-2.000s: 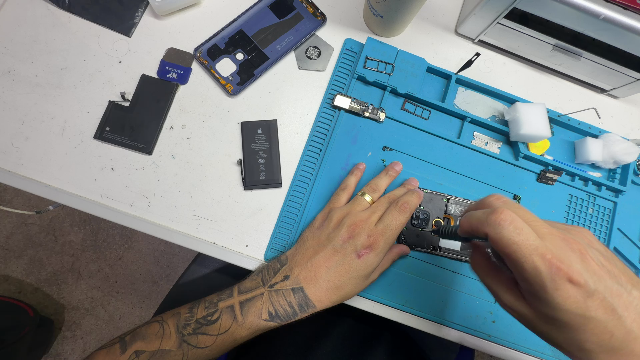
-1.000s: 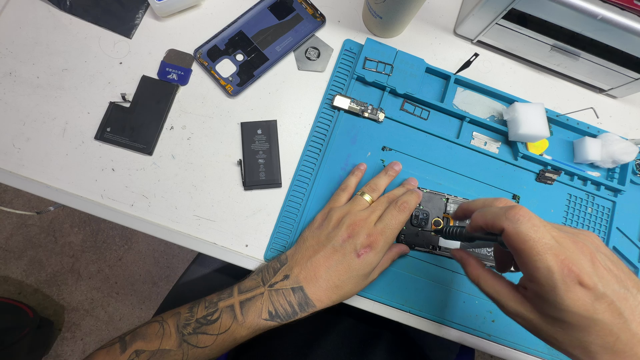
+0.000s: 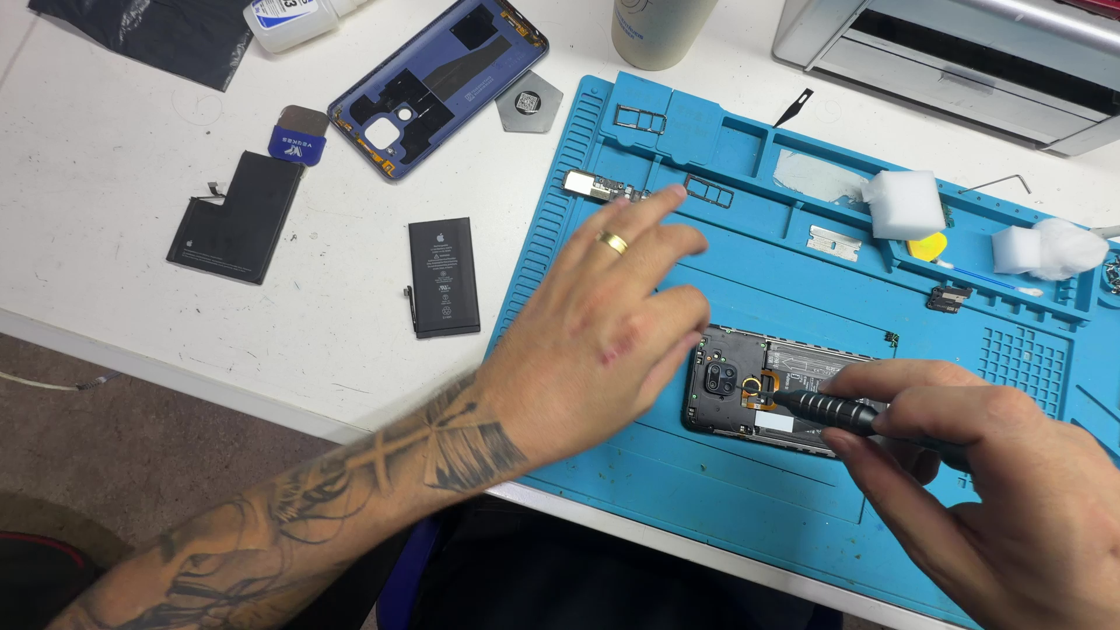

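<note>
An opened smartphone [image 3: 722, 402] lies on a blue silicone repair mat [image 3: 612, 472], its camera module and battery exposed. My right hand [image 3: 1006, 472] grips a dark precision screwdriver [image 3: 827, 409], whose tip points at the phone near the orange flex cable beside the camera module; whether it touches is unclear. My left hand [image 3: 612, 324], with a ring on one finger, is raised left of the phone with fingers apart, holding nothing. Its fingertips hover by a small circuit board [image 3: 595, 185] and a SIM tray [image 3: 709, 192]. My right hand hides the phone's right end.
Two loose phone batteries [image 3: 444, 276] [image 3: 241, 219], a blue phone back cover [image 3: 437, 83], a bottle [image 3: 293, 22] and a cup [image 3: 661, 31] stand or lie on the white table. The mat's compartments hold white foam [image 3: 906, 204] and small parts. A silver machine [image 3: 954, 70] occupies the back right.
My left hand has lifted off the phone and moved up toward the small circuit board, uncovering the phone's left end. The screwdriver remains in my right hand over the phone.
</note>
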